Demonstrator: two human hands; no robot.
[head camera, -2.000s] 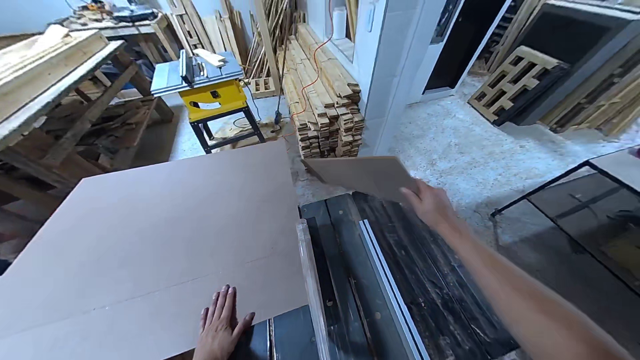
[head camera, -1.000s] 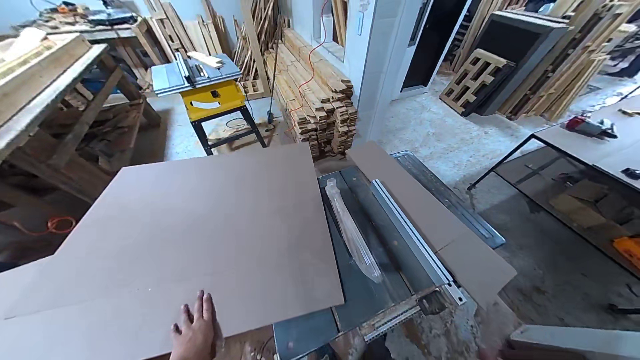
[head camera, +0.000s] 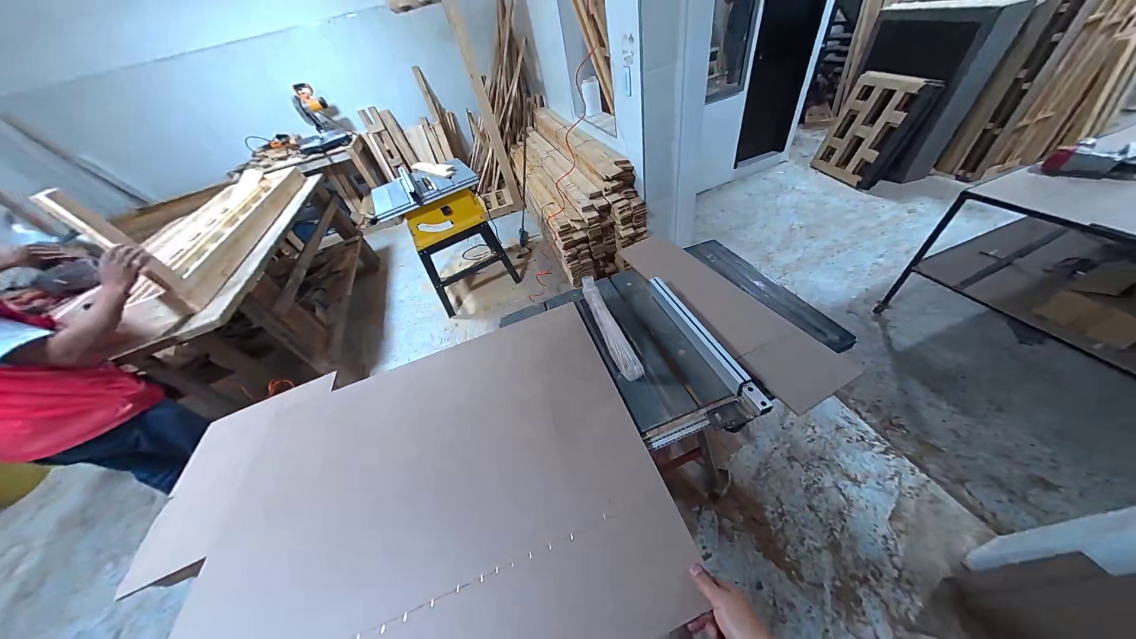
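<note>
My right hand (head camera: 723, 608) holds the near right corner of a large brown fibreboard sheet (head camera: 461, 444), thumb on top and fingers curled under the edge. My left hand is out of view. The sheet spans the lower middle, its far right part over a table saw (head camera: 657, 390). A row of light marks crosses it. Another brown sheet (head camera: 257, 444) shows along its left side. On the saw top lies a long, pale, plastic-like piece (head camera: 612, 333), left of the metal rip fence (head camera: 701, 333). Right of the fence rests a narrow brown strip (head camera: 754, 328).
A person in a red shirt (head camera: 71, 399) handles wood at a wooden workbench (head camera: 231, 284) on the left. A yellow table saw (head camera: 448, 222) and stacked boards (head camera: 586, 195) stand ahead. A metal-framed table (head camera: 1012, 231) is at the right, and a pale edge (head camera: 1056, 541) at the lower right.
My right hand has left the narrow strip, which now lies beside the fence, and grips the large sheet's corner. My left hand, earlier flat on the sheet, is out of view. The view has swung left.
</note>
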